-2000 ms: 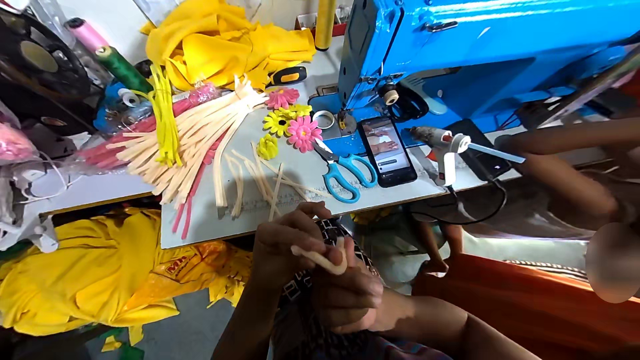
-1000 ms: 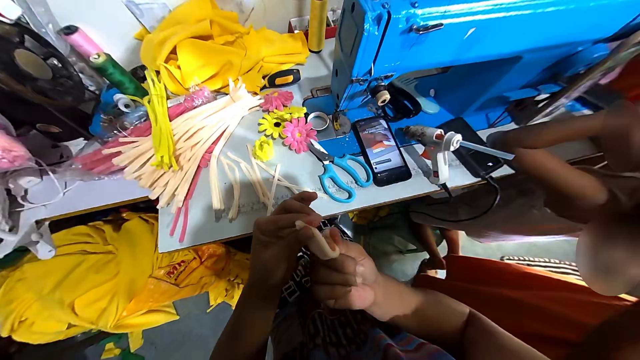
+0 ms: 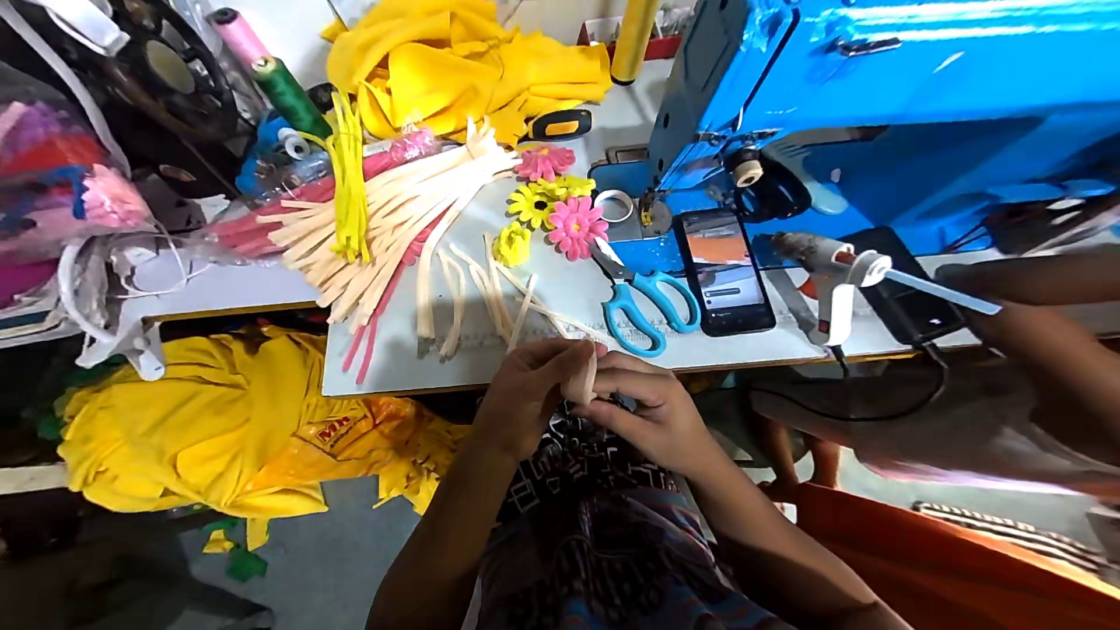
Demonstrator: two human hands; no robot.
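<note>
Both my hands meet above my lap, just off the front edge of the table. A cream pipe cleaner piece [image 3: 580, 376], bent or curled, is pinched between the fingertips of my left hand [image 3: 538, 394] and those of my right hand [image 3: 652, 407]. Beyond them on the table lie several loose cream pipe cleaners [image 3: 451, 302] and a fanned bundle of cream pipe cleaners [image 3: 402, 227] with a yellow bunch [image 3: 348, 192] across it. Pink and yellow flowers [image 3: 576, 227] sit beside blue-handled scissors [image 3: 632, 328].
A blue sewing machine [image 3: 927, 79] stands at the back right. Before it are a phone [image 3: 724, 276], a white glue gun [image 3: 836, 284] and a black device with a cable [image 3: 914, 297]. Another person's arm [image 3: 1050, 350] reaches in at the right. Yellow cloth [image 3: 464, 66] lies behind, more [image 3: 201, 420] below left.
My right hand has shifted from below the cream piece to its right side, its fingers now more spread. The piece, earlier pointing up to the left, now stands nearly upright between both hands.
</note>
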